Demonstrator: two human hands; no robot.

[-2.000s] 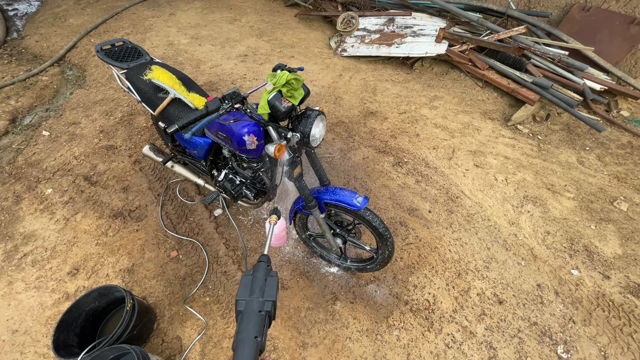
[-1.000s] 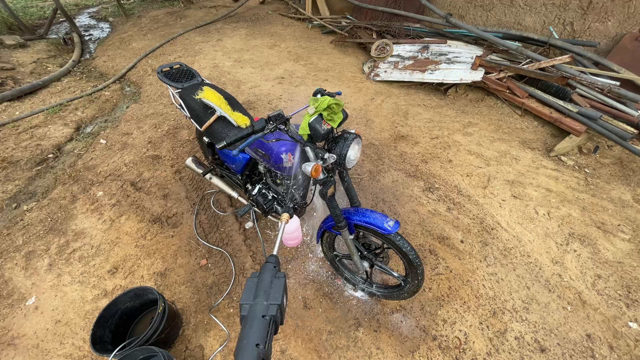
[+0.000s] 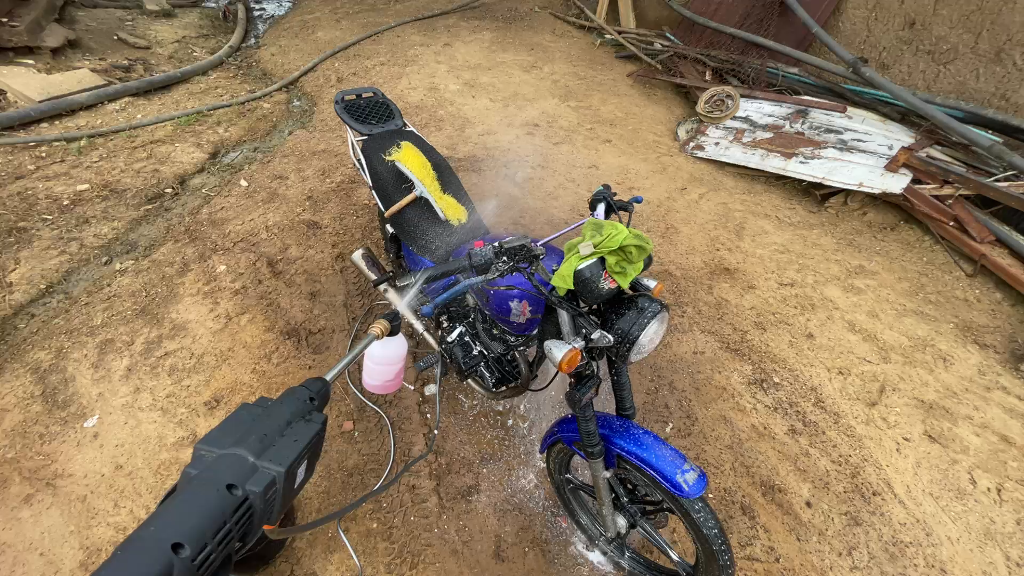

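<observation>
Neither of my hands shows. A black pressure washer gun (image 3: pixel 240 472) reaches in from the lower left, its metal lance (image 3: pixel 352 356) ending in a nozzle above a clear bottle of pink liquid (image 3: pixel 385 364). Spray leaves the nozzle toward the tank and seat side of a blue motorcycle (image 3: pixel 520 304). On the black seat (image 3: pixel 428 232) lies a yellow-bristled brush (image 3: pixel 428 182) with a wooden handle. A green cloth (image 3: pixel 604 252) is draped over the gauges by the handlebar. White foam drops dot the blue front fender (image 3: pixel 632 452).
Thin hoses (image 3: pixel 384 484) run over the dirt below the gun. A dark round container, partly hidden, is behind the gun at the bottom. Thick hoses (image 3: pixel 184 72) cross the upper left. Scrap wood, pipes and a white peeling panel (image 3: pixel 800 140) are piled at the upper right.
The spray gun's nozzle has moved from near the engine and front wheel toward the motorcycle's rear, and spray now reaches the tank and seat area. The view has come closer.
</observation>
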